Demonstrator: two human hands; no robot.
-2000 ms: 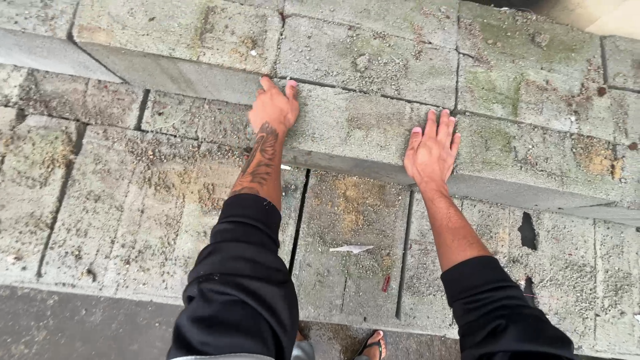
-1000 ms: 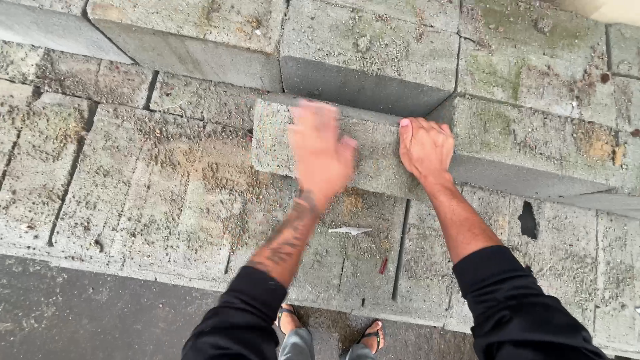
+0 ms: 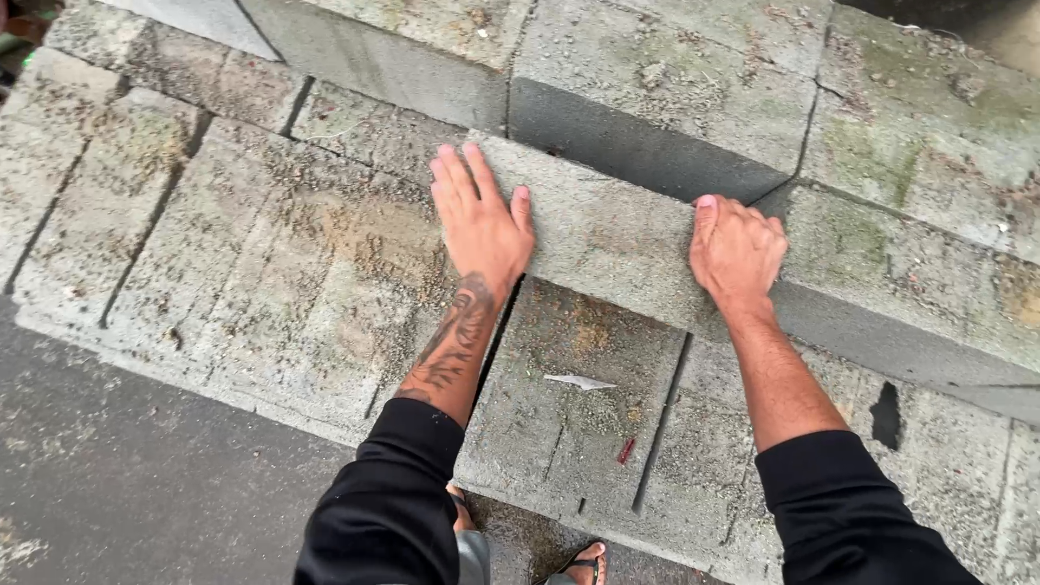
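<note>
A long grey concrete block (image 3: 605,219) lies slightly askew on the lower layer of blocks, in front of a recess in the upper row. My left hand (image 3: 483,215) rests flat against its left end, fingers extended and thumb apart. At the block's right end, my right hand (image 3: 738,252) is curled over the far edge, its fingertips hidden. Behind the recess stands another concrete block (image 3: 658,89), its dark front face exposed.
Lower concrete blocks (image 3: 325,268) bear loose grit. A pale scrap (image 3: 580,381) and a small red piece (image 3: 626,451) lie on them. The upper row continues at right (image 3: 910,260). Dark pavement (image 3: 162,455) and my sandalled foot (image 3: 587,565) are below.
The block beneath my hands has come out of the upper row toward me, opening a recess behind it. My right hand has closed over its end; my left hand has shifted to its left end.
</note>
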